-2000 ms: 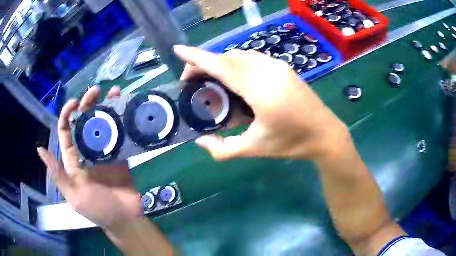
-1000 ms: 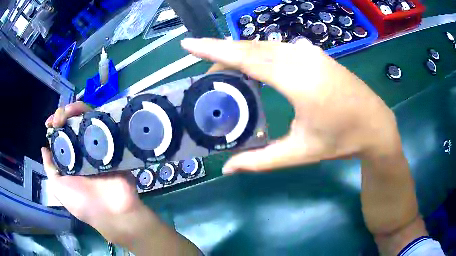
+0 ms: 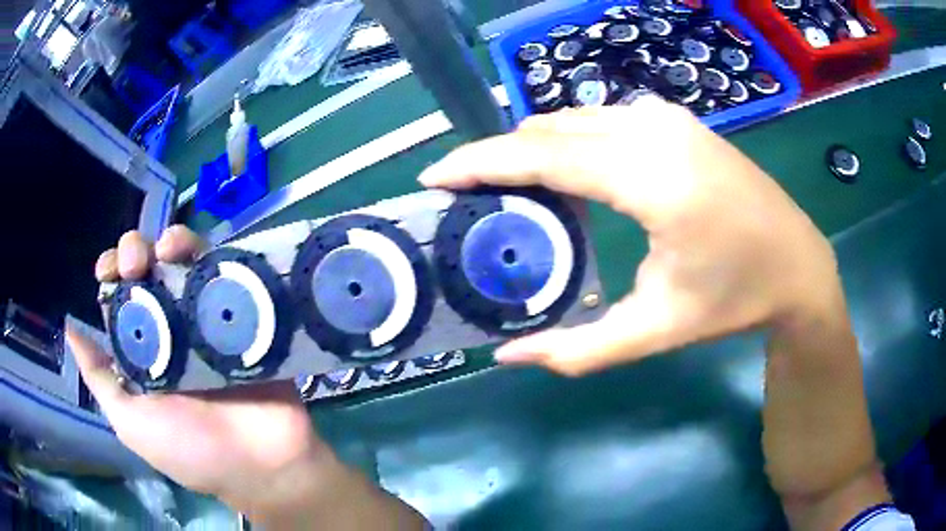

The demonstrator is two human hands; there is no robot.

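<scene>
A long grey metal fixture plate [image 3: 301, 236] is held up in front of me, tilted with its right end higher. A row of several black-rimmed discs [image 3: 356, 289] sits on it, each with a silver-blue face, a white arc and a centre hole. My left hand [image 3: 207, 415] grips the plate's left end, fingertips over its top edge and palm below. My right hand [image 3: 674, 223] spans the right end, fingers at the top edge and thumb at the bottom edge. Another plate with discs [image 3: 384, 374] lies behind, partly hidden by the held plate.
A blue bin [image 3: 794, 88] full of discs stands behind my right hand, beside a red bin [image 3: 877, 52] with discs. Loose discs [image 3: 843, 162] lie on the green bench at right. A metal post [image 3: 441, 67], a small blue box [image 3: 230, 192] with a white bottle [image 3: 238, 140], and clear plastic [image 3: 306, 44] are beyond.
The held plate has come fully into view, with all its discs showing, and has shifted right and slightly down since a second ago. My right fingers and thumb are closer around its right end.
</scene>
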